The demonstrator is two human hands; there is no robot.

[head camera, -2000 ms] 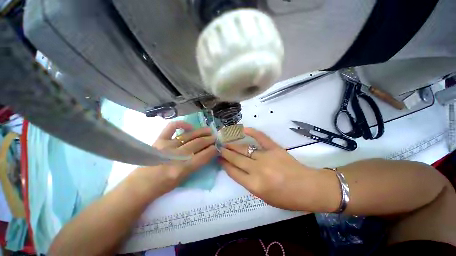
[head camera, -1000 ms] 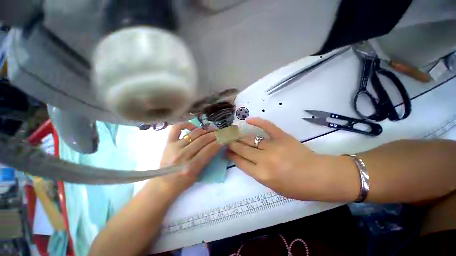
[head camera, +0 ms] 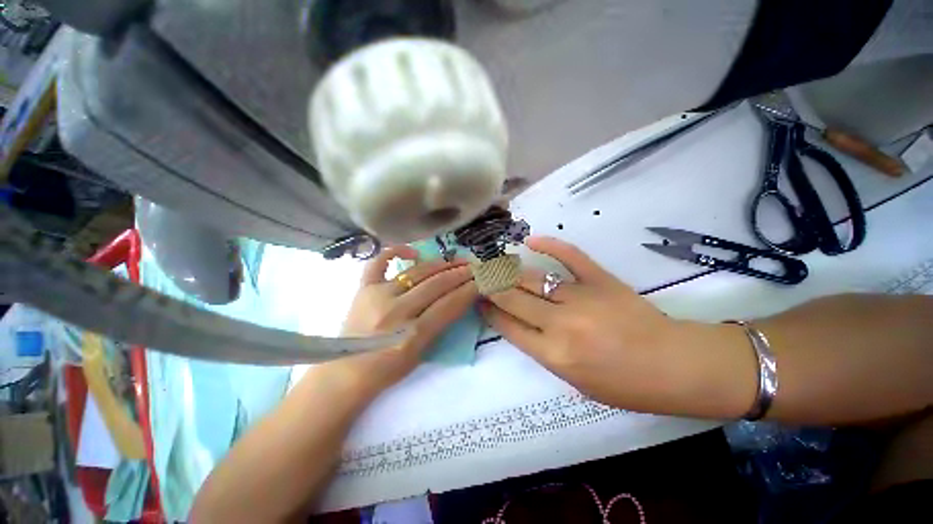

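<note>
A mint-green fabric piece (head camera: 457,341) lies on the machine bed under my hands, its lower end showing below my fingers. My left hand (head camera: 409,307) lies flat on it, left of the sewing point, fingers together. My right hand (head camera: 573,328) is just right of it, fingertips beside the tan block (head camera: 497,274). The needle area sits behind dark metal parts (head camera: 491,233) of the sewing machine (head camera: 593,72), so the stitch point is hidden. Neither hand clearly pinches the cloth; both press on or beside it.
Black thread snips (head camera: 726,256), fabric shears (head camera: 803,184), tweezers (head camera: 645,150) and a wooden-handled tool (head camera: 862,150) lie at right. A printed ruler (head camera: 491,430) runs along the front edge. More mint strips (head camera: 210,379) and a red basket (head camera: 141,389) are at left. A pale knob (head camera: 409,133) hangs overhead.
The camera view has shifted, moving the knob and tools in the picture. Both hands stay at the sewing point; less of the fabric's lower end shows than two seconds ago.
</note>
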